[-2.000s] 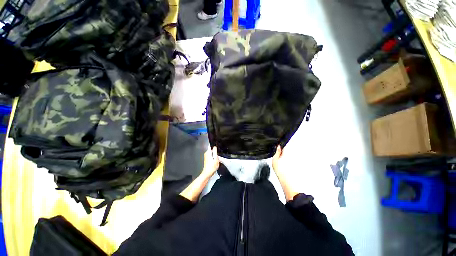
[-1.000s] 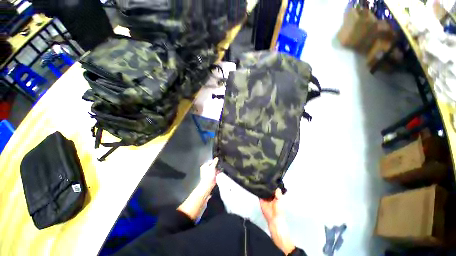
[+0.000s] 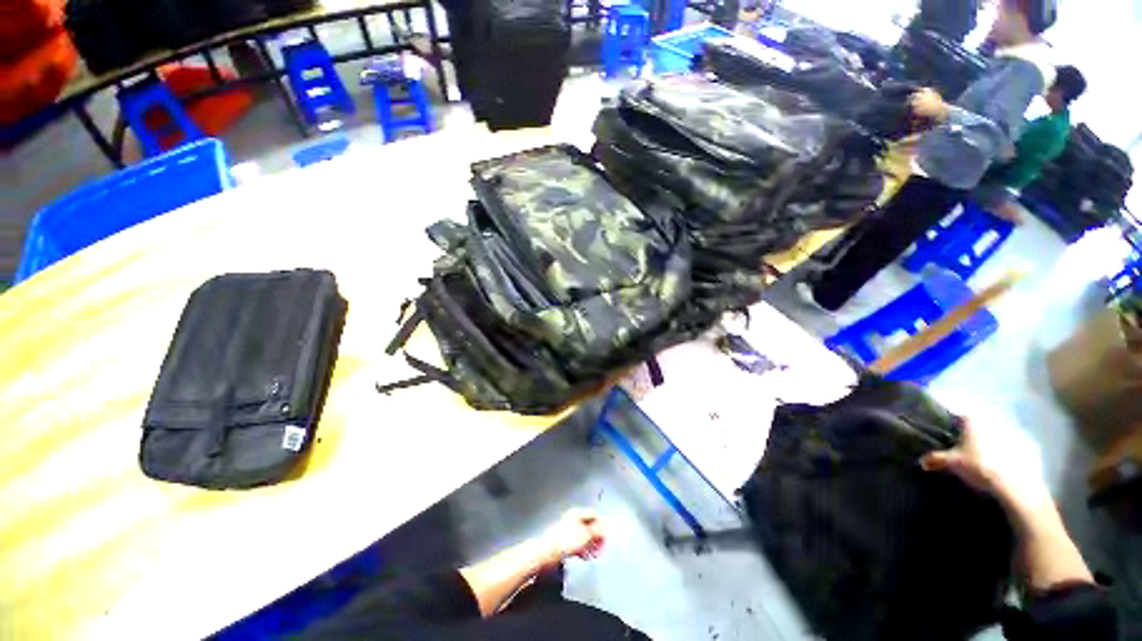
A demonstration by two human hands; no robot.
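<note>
A dark backpack (image 3: 877,513) hangs at the lower right, its dark side towards me and somewhat blurred. My right hand (image 3: 971,461) grips its upper right edge, with the thumb showing on the near side. My left hand (image 3: 576,536) is left of the backpack, apart from it, with the fingers curled; whether it holds anything is too small to tell. A camouflage backpack (image 3: 570,238) lies on the yellow table in front of a pile of more camouflage backpacks (image 3: 726,144). A black flat bag (image 3: 244,376) with a small white label lies alone on the table.
The long table (image 3: 75,501) curves across the left. A small white blue-legged table (image 3: 708,420) stands by its right edge. Blue stools (image 3: 920,332) and a person in grey (image 3: 989,119) are at the upper right. A blue crate (image 3: 125,207) is at the left, cardboard boxes (image 3: 1090,376) at the right.
The view has turned left. My left hand has let go of the backpack, which has moved to the right side of the view in my right hand, now with a dark face showing.
</note>
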